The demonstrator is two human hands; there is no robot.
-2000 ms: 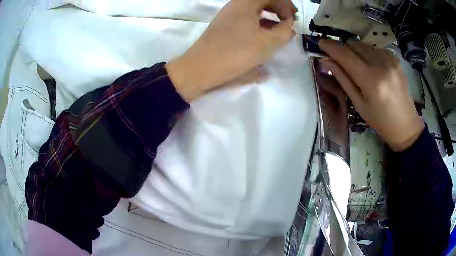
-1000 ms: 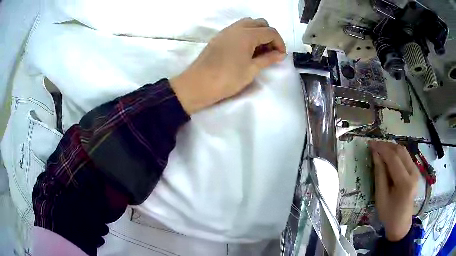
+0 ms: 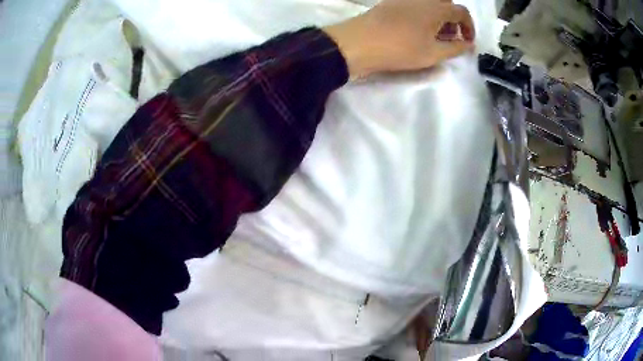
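Observation:
The white garment cloth (image 3: 395,176) spreads across the middle in soft folds. My left hand (image 3: 416,35) rests at its upper right edge, with thumb and finger curled together near the folder's inner end. Whether cloth or thread is pinched there cannot be made out. The shiny metal folder (image 3: 513,127) runs along the cloth's right edge. A plain white strip (image 3: 525,261) curves down beside it towards the lap. The presser foot area (image 3: 511,58) shows dark beyond my fingertips. My right hand is not in view.
The cream machine head (image 3: 550,39) is at the upper right. The worn bed (image 3: 571,233) lies right of the folder, with a red-handled tool (image 3: 617,243) on it. A blue bin (image 3: 560,331) is at the lower right. More stitched white cloth (image 3: 63,148) lies at the left.
My right hand first left the folder for the bed near the red tool, then left view. The view has shifted, and my left hand appears farther up and right.

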